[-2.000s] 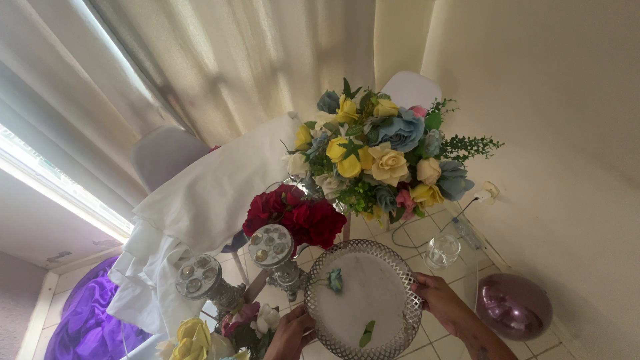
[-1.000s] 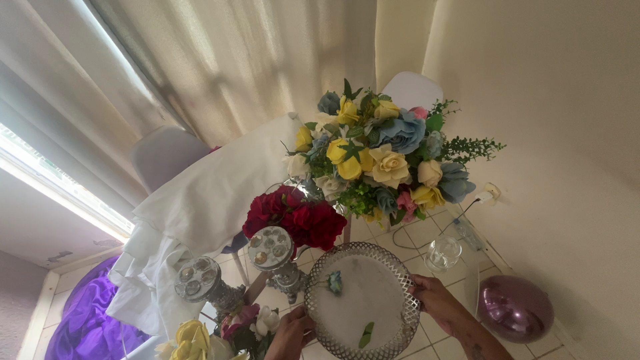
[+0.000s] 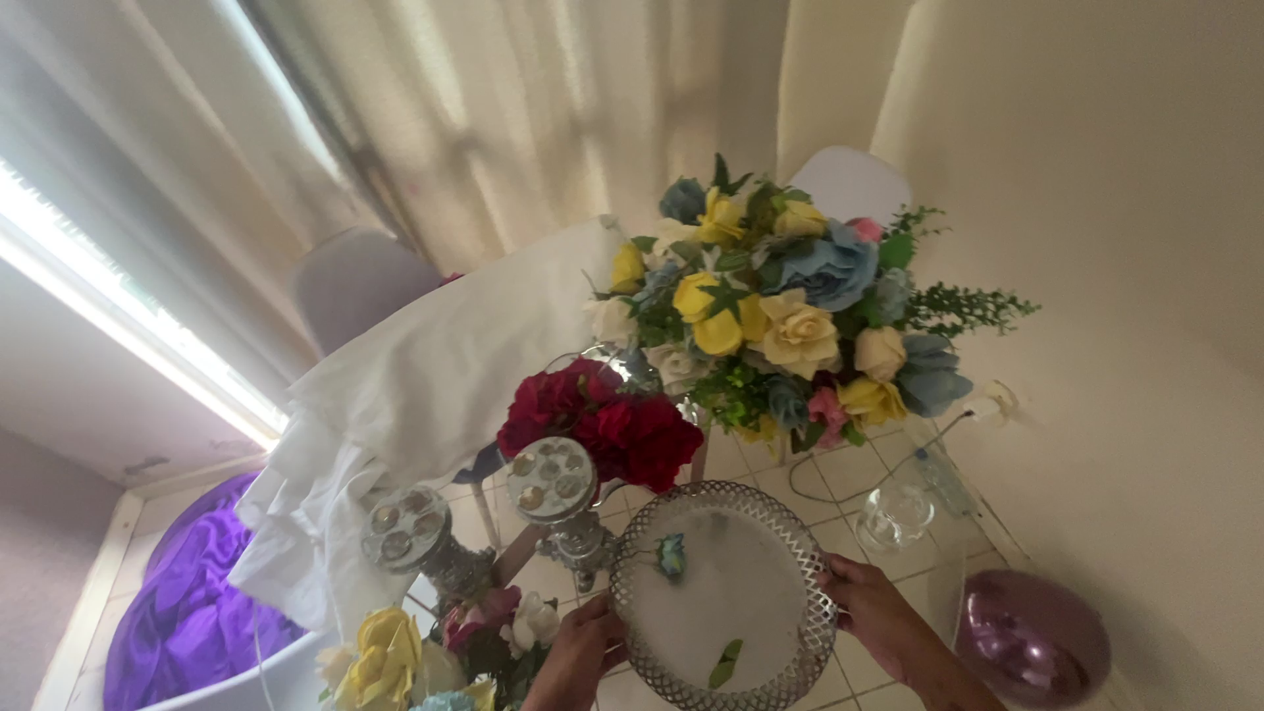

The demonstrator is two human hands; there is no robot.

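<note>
A round tray with a silver lattice rim [image 3: 816,553] is held between my two hands at the lower middle of the view. My left hand [image 3: 585,647] grips its left edge, and my right hand [image 3: 874,602] grips its right edge. On the tray lie a small blue artificial flower [image 3: 671,557] and a green leaf [image 3: 726,664]. Beyond the tray stands a large arrangement of yellow, blue and cream artificial flowers [image 3: 798,331]. Red artificial flowers [image 3: 602,420] sit at the tray's upper left. Two ornate silver candle holders [image 3: 551,481] [image 3: 407,530] stand to its left.
White cloth [image 3: 444,365] drapes over a table behind the holders. More artificial flowers [image 3: 385,657] are at the bottom left, near purple fabric [image 3: 188,602] in a white tub [image 3: 267,681]. A shiny balloon [image 3: 1032,637], a clear glass vessel [image 3: 895,515] and a cable [image 3: 825,502] are at right.
</note>
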